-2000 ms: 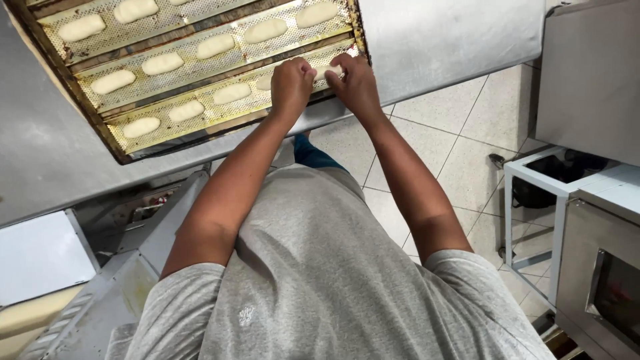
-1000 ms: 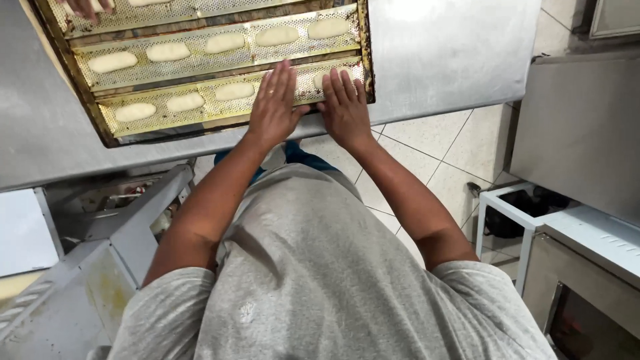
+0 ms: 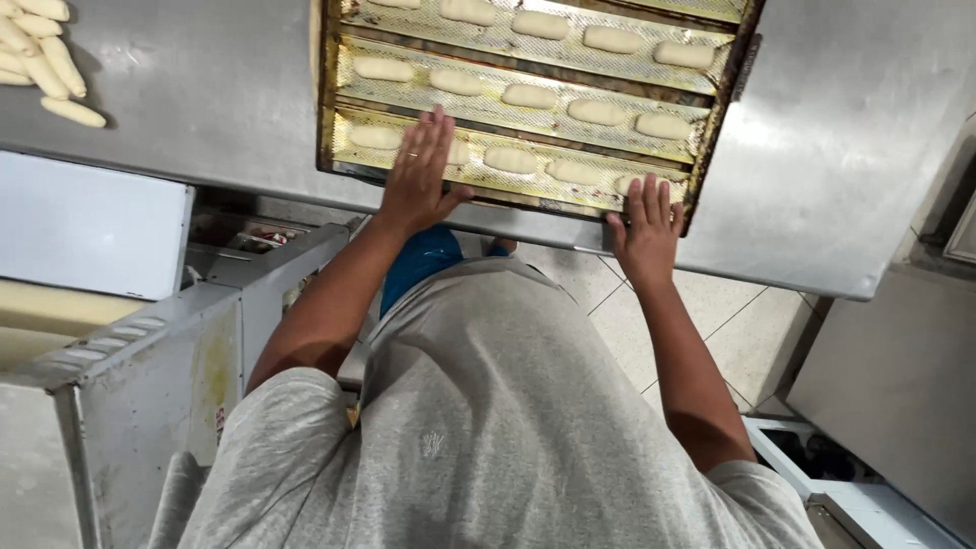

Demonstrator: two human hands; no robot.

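A perforated metal baking tray [image 3: 518, 200] with dark frame and ridges lies on the steel table, its channels holding rows of oval dough pieces. Over the nearest row, toward its left end, lies my left hand [image 3: 424, 171], flat with fingers pointing away, partly hiding a dough piece [image 3: 460, 152]. My right hand [image 3: 650, 225] rests at the near right corner, its fingertips on or just over the last dough piece [image 3: 627, 183] of that row. Neither hand grips anything. Between them lie two more pieces, one of them a plump dough roll [image 3: 511, 159].
The stainless steel table [image 3: 206, 99] carries a pile of long dough pieces [image 3: 57, 65] at the far left. Below its left part stand a white panel [image 3: 91, 225] and a metal machine [image 3: 160, 412]. A steel cabinet [image 3: 892, 389] stands at the right, above tiled floor.
My hands, close together one second ago, are now wide apart; the left has moved to the left along the nearest row. Another hand at the tray's far left is out of view. The view has shifted.
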